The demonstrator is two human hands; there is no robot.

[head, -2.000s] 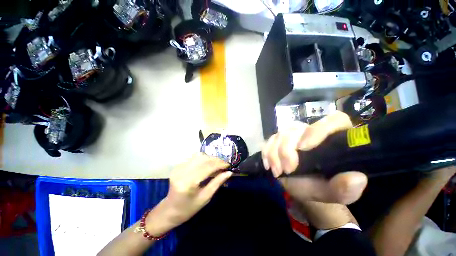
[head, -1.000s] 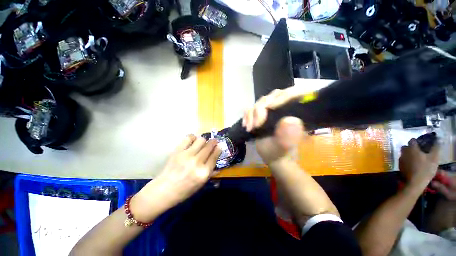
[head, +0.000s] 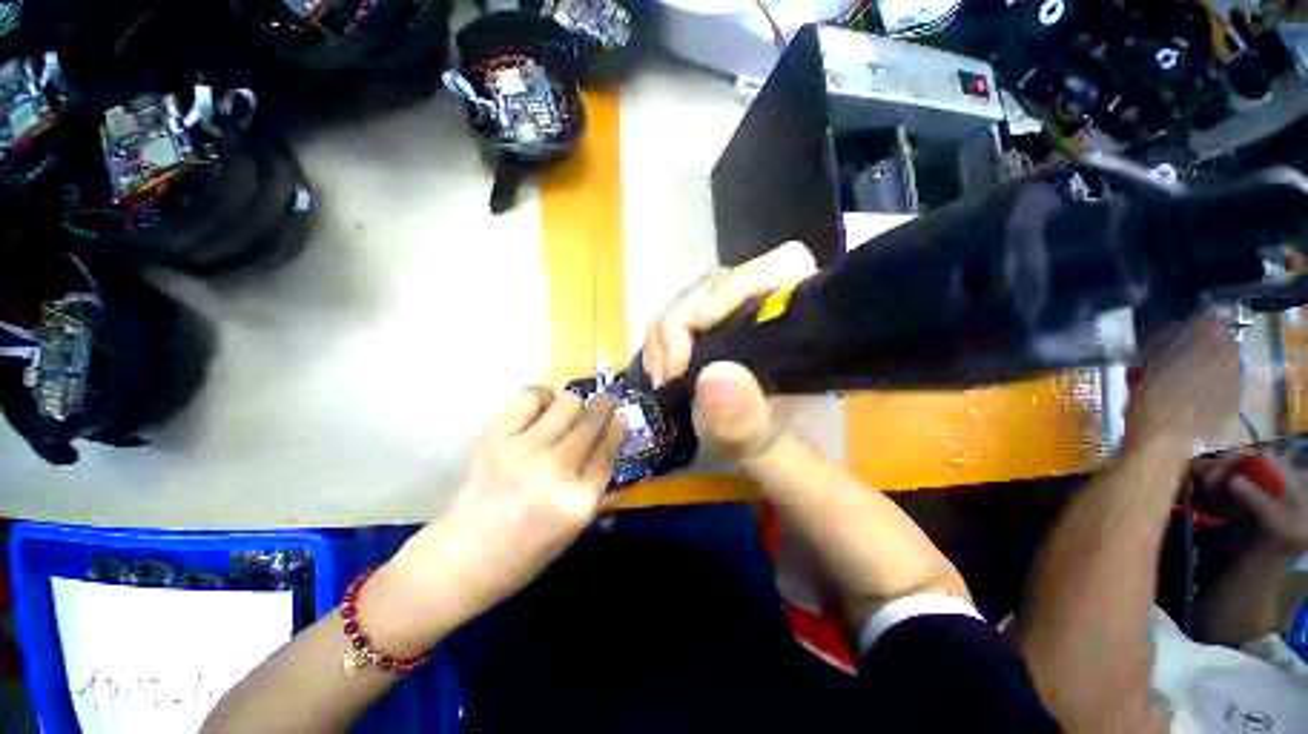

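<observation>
A black round camera housing (head: 663, 447) with a silvery circuit board (head: 633, 422) sits at the bench's front edge. My left hand (head: 542, 466) holds the housing from its left side, fingertips at the board. My right hand (head: 732, 344) is closed around the front of the black electric screwdriver (head: 947, 294), which lies slanted to the right. The screwdriver's front end is over the upper right of the housing. Its tip and any screw cannot be made out.
The grey screw feeder (head: 897, 72) stands behind the screwdriver, its dark side plate (head: 775, 158) facing left. Several black units (head: 237, 187) crowd the left. A blue bin (head: 172, 542) is front left. A neighbour's arms (head: 1133, 502) reach in at right.
The screwdriver has swung its barrel, and its front and my right hand have moved left and up, over the housing. My left fingers have moved up onto the board's left side. The view has shifted.
</observation>
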